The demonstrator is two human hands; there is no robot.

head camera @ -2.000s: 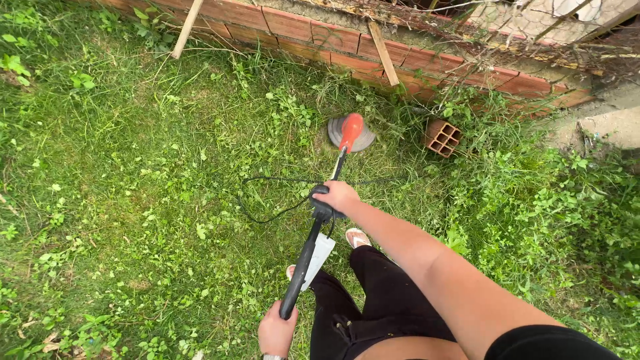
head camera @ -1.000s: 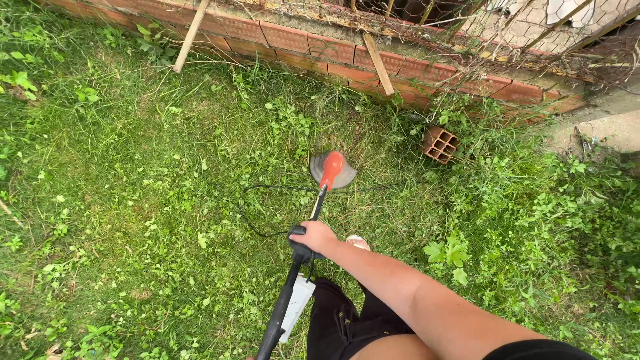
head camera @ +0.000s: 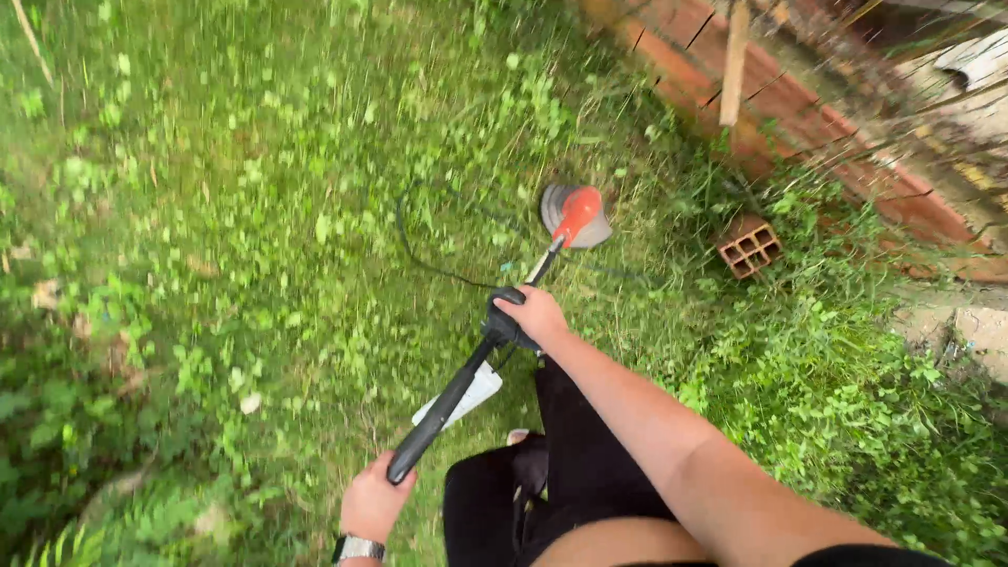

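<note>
A corded string trimmer slants across the middle of the head view, its orange head (head camera: 581, 211) and grey guard (head camera: 597, 233) low over the grass. My right hand (head camera: 537, 313) grips the black front handle (head camera: 502, 315) on the shaft. My left hand (head camera: 376, 494), with a watch at the wrist, is closed around the end of the black rear grip (head camera: 431, 425). A white paper tag (head camera: 472, 396) hangs beside that grip. The black power cord (head camera: 403, 228) loops over the grass left of the shaft. The cutting line cannot be made out.
A low hollow-brick wall (head camera: 835, 130) runs along the upper right, with a wooden stake (head camera: 735, 63) against it and wire mesh behind. A loose hollow brick (head camera: 748, 246) lies in the grass right of the trimmer head. Concrete (head camera: 980, 323) shows at the right edge.
The view has turned, so the wall now slants. My left hand, out of frame one second ago, is back in view on the rear grip. My right hand keeps its hold.
</note>
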